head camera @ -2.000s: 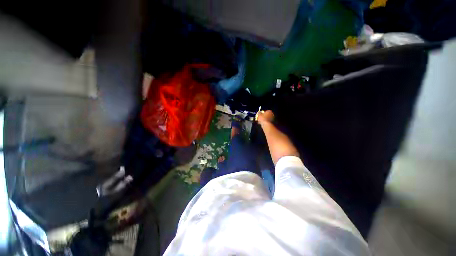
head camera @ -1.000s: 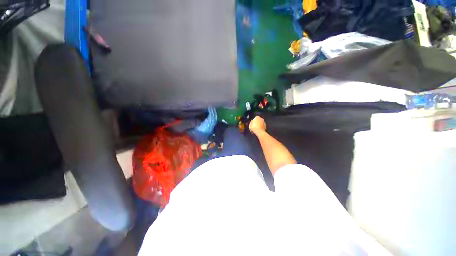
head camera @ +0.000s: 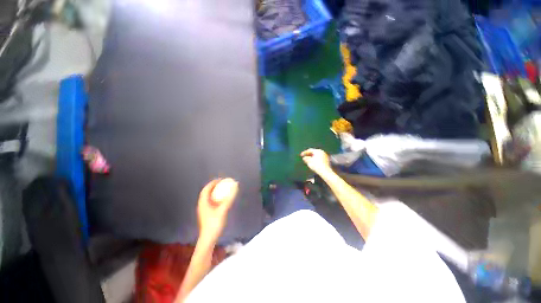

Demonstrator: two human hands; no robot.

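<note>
My left hand (head camera: 210, 207) is over the near right part of the dark padded table (head camera: 172, 112). Its fingers are closed around a pale, palm-sized round thing (head camera: 224, 190) that looks like a peeled mandarin orange. My right hand (head camera: 316, 161) is out in front of my body, above the green floor, right of the table. Its fingers are curled. Blur hides whether it holds anything small.
A blue bar (head camera: 72, 148) and a small pink packet (head camera: 96, 160) lie at the table's left side. A blue crate (head camera: 296, 35) with dark cloth stands ahead. Dark garments (head camera: 409, 71) and clear plastic (head camera: 415, 152) are at right. A red bag (head camera: 163, 272) is lower left.
The view has moved forward along the table. My left hand has come into view with the pale round thing. The red bag has slipped to the lower edge, and the blue crate now shows.
</note>
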